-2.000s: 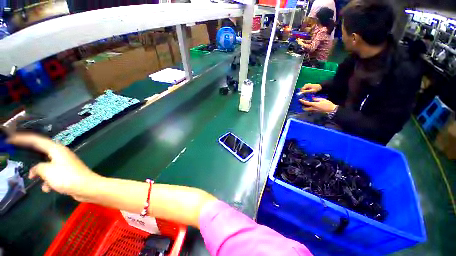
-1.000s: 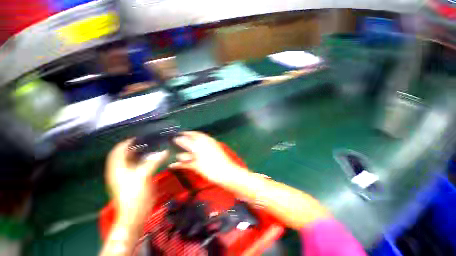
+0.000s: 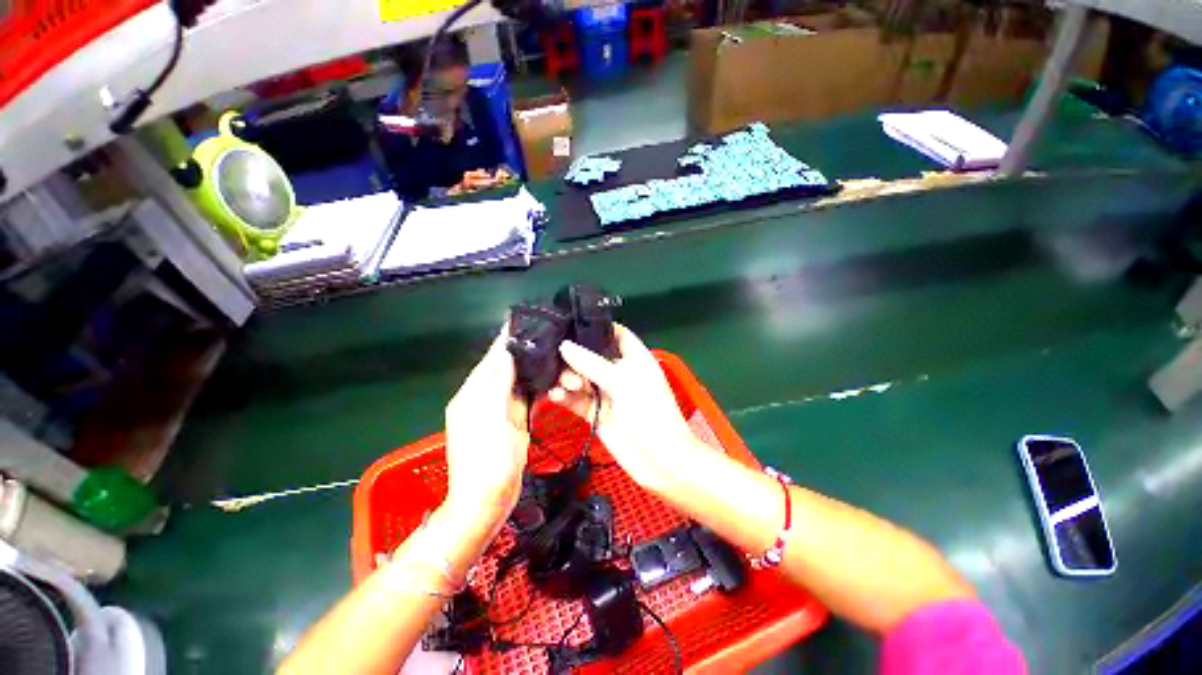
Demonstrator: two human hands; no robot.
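My left hand [image 3: 485,429] and my right hand [image 3: 639,402] are close together above the far part of the red basket. Each holds a black power adapter: the left one [image 3: 537,346] and the right one [image 3: 588,321] are side by side. Thin black cords hang from them. The red perforated basket [image 3: 396,497] sits on the green bench. Several black adapters with tangled cords [image 3: 567,541] lie in it, and one adapter shows a grey label face [image 3: 666,558].
A smartphone [image 3: 1066,505] lies at the right. A lime fan [image 3: 247,194] and paper stacks [image 3: 461,232] stand on the far ledge. Teal parts [image 3: 712,182] lie on a black mat. A person [image 3: 448,132] sits opposite. A white fan [image 3: 40,626] is at lower left; a blue bin edge [image 3: 1160,640] at lower right.
The view has swung left from the large blue bin and now shows the whole red basket. Both hands are together on adapters; two seconds ago my right arm was stretched out to the left.
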